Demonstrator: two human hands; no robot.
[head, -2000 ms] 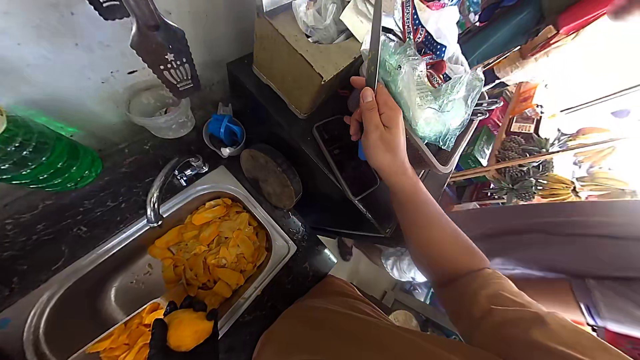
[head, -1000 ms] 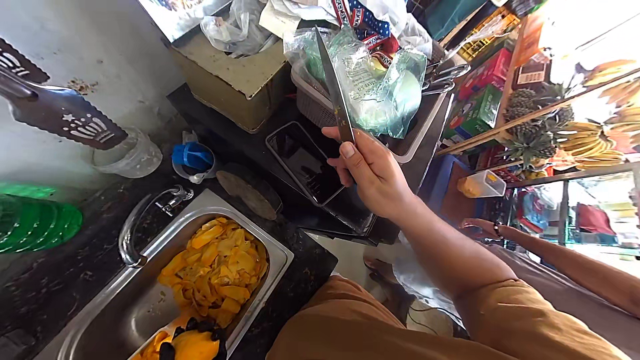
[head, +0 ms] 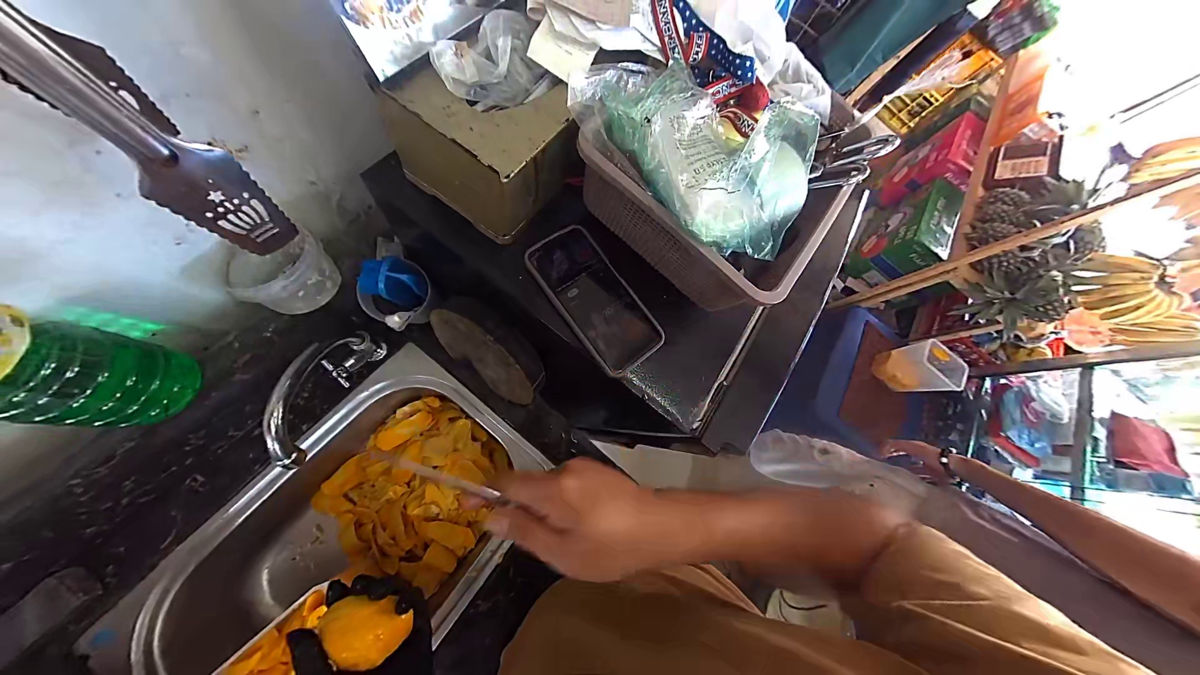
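My left hand (head: 370,623), in a black glove, holds a peeled yellow-orange fruit (head: 366,633) over a tray of orange pieces (head: 272,653) at the bottom of the view. My bare right hand (head: 572,516) grips a knife (head: 441,476), blurred, its blade pointing left above the heap of orange peels (head: 431,497) in the steel sink (head: 272,562). The blade and the fruit are apart. Part of the left hand is cut off by the lower edge.
A curved tap (head: 281,412) stands at the sink's rim. Beyond are a phone (head: 595,300), a plastic basket (head: 656,216) with bags, a box (head: 478,141) and a green bottle (head: 103,375). Metal tongs (head: 216,192) hang upper left. Another person's hand (head: 923,459) is at right.
My right hand has moved with the knife from above the phone down to over the peels in the sink. My left hand still holds the fruit.
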